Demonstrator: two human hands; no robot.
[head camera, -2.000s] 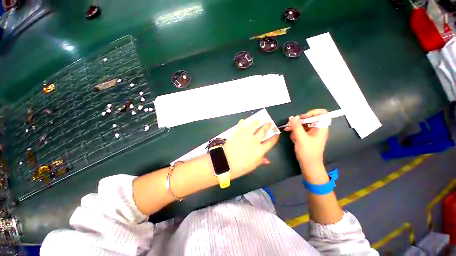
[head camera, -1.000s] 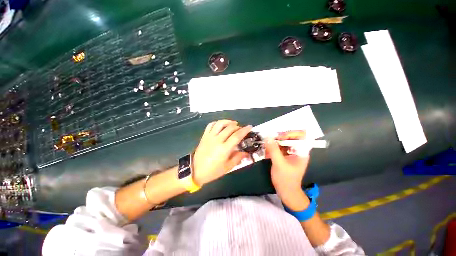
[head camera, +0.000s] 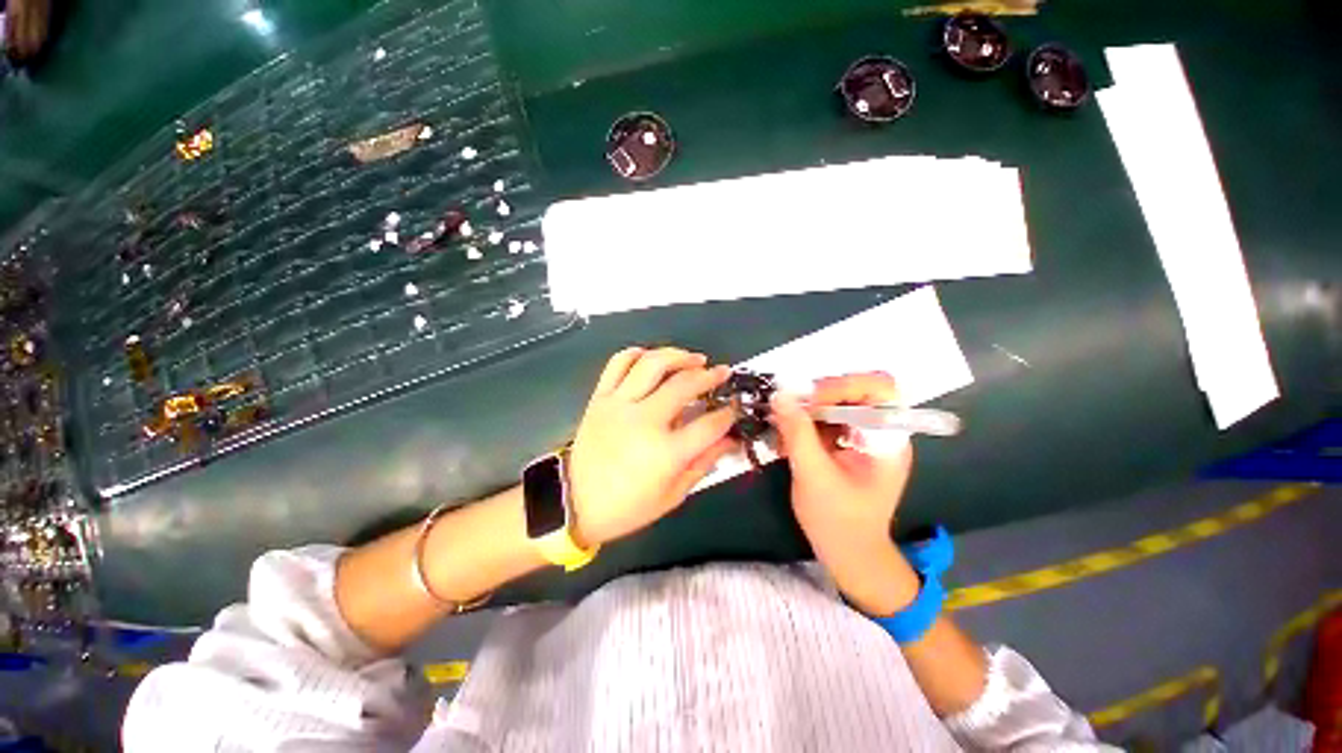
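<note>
A small black round housing (head camera: 748, 400) lies over the white liner strip (head camera: 883, 350) nearest my body. My left hand (head camera: 648, 441) holds the housing's left edge with its fingertips. My right hand (head camera: 846, 478) grips a slim white pen-like tool, likely tweezers (head camera: 910, 421), from the right. The tool's tip meets the housing area, but my fingers hide the exact contact. A short dark tail hangs from the housing's lower side.
Stacked liner strips (head camera: 787, 236) lie beyond the work. Spare liner strips (head camera: 1192, 236) lie steeply at right. Several black housings (head camera: 877, 90) sit farther back. A clear ribbed tray (head camera: 324, 280) with gold pieces and white specks is at left; a crowded tray (head camera: 44, 427) is far left.
Two seconds ago both hands were at the strip's right end; my left hand then moved left and took hold of the housing. Since one second ago, the hands have barely moved and the view has shifted slightly.
</note>
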